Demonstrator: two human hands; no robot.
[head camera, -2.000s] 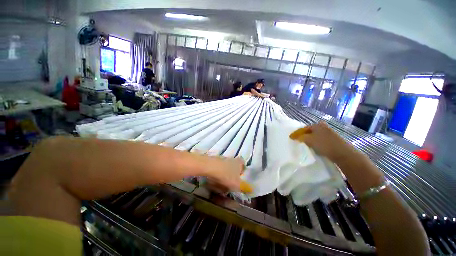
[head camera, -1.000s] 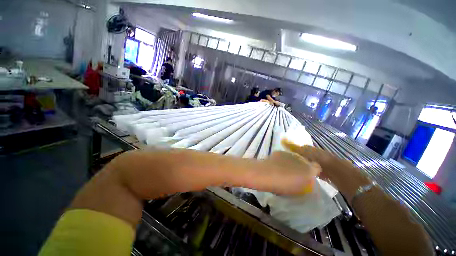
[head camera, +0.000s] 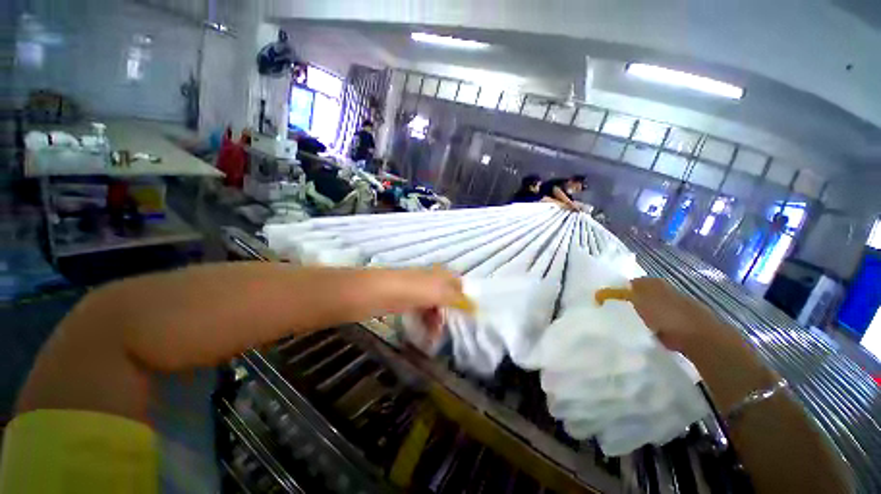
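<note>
The white curtain panel (head camera: 483, 236) lies in long pleats on the metal pleat-setting rack (head camera: 773, 338). The pleats fan out on the left and narrow toward the far end. My left hand (head camera: 440, 304), with a yellow finger cot, grips the near edge of the pleats. My right hand (head camera: 642, 304), also with a yellow finger cot, holds gathered fabric further right. A ruffled bunch of the curtain (head camera: 618, 386) hangs below my right hand over the rack's near end. Some of my fingers are hidden by cloth.
A co-worker (head camera: 563, 191) leans over the curtain's far end, with another person (head camera: 527, 188) beside. A cream work table (head camera: 174, 154) with small supplies stands at left, near a red bag (head camera: 232, 159). Another person (head camera: 363, 143) stands further back.
My left hand crossed over to my right hand, then moved back left to the pleats. The bunch by my right hand is larger. The view has turned left.
</note>
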